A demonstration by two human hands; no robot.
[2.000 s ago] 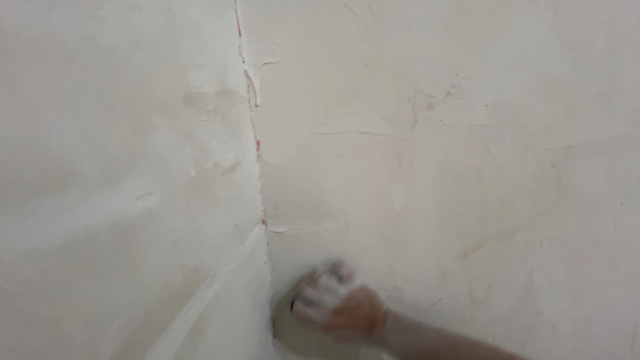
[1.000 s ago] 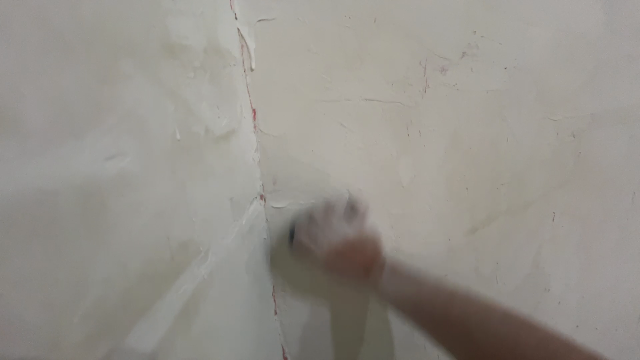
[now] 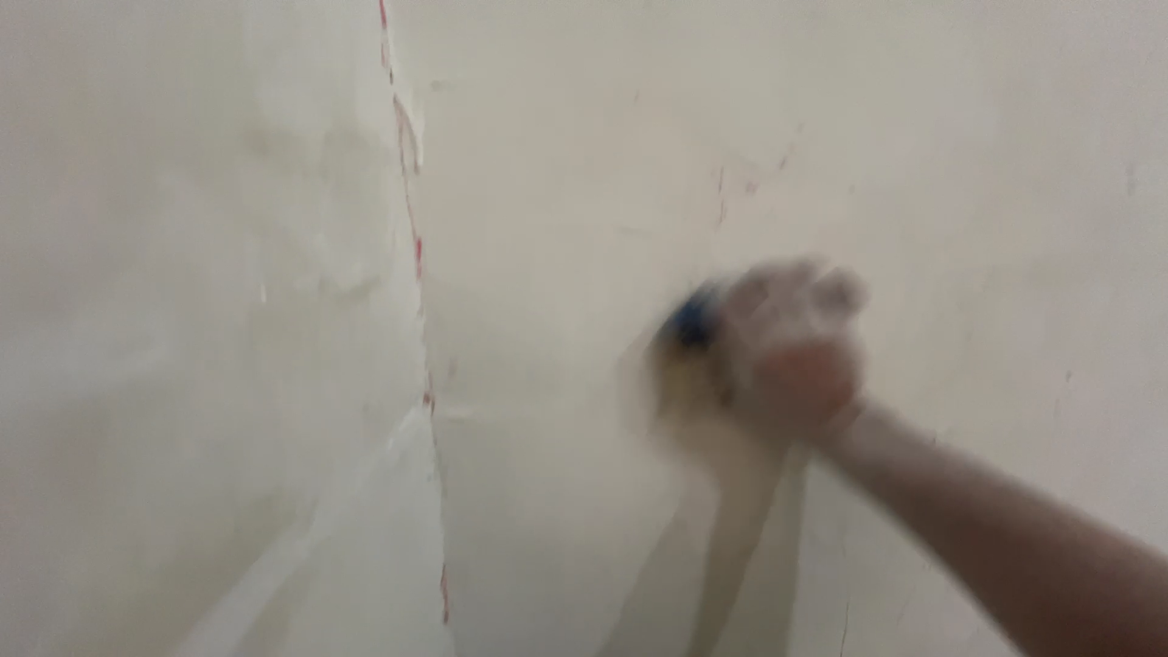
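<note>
My right hand (image 3: 798, 347), whitened with dust and blurred by motion, reaches in from the lower right against the right-hand plastered wall (image 3: 584, 164). Its fingers are closed around a blurred hand tool (image 3: 689, 333) with a dark blue part and a yellowish part; the exact kind of tool cannot be told. The tool lies at or very near the wall surface, right of the inside corner. My left hand is out of view.
The inside corner (image 3: 422, 315) runs down left of the hand, with a rough edge and red marks. Beyond it stands the left wall (image 3: 182, 274), with uneven pale patches. Shadows of the arm fall on the wall below the hand.
My right hand, near the corner a second ago, has moved right, away from it, with the tool. Between the two earlier frames it moved up the wall.
</note>
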